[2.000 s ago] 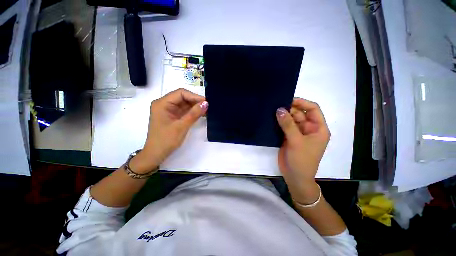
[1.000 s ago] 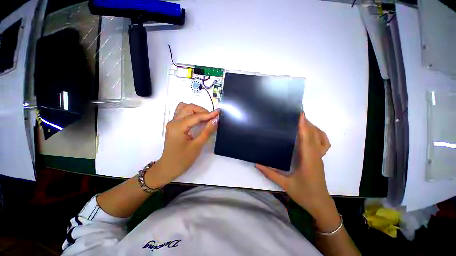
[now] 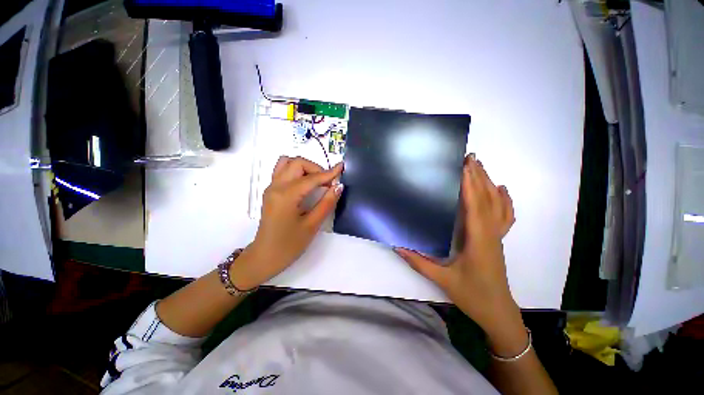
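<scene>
A glossy black display panel (image 3: 401,181) lies over the right part of a pale base (image 3: 257,166), tilted slightly clockwise. A green circuit board (image 3: 328,109) with thin wires, a silver-white battery with a yellow end (image 3: 284,111) and a small round speaker (image 3: 301,132) show left of the panel. My left hand (image 3: 297,204) pinches the panel's left edge with thumb and fingertips. My right hand (image 3: 471,239) holds the right edge with its fingers and the bottom edge with its thumb. Whether the panel touches the base all over cannot be told.
A blue roller (image 3: 224,9) with a black handle (image 3: 208,89) lies at the upper left. A black panel stack (image 3: 89,131) and a clear tray (image 3: 166,92) are at the left. White boards (image 3: 656,193) stand stacked at the right. A yellow cloth-like thing (image 3: 593,339) is below right.
The panel was held up more squarely two seconds ago, then lowered and turned over the base. My right hand moved to its right and bottom edges. Since one second ago it has shifted only slightly.
</scene>
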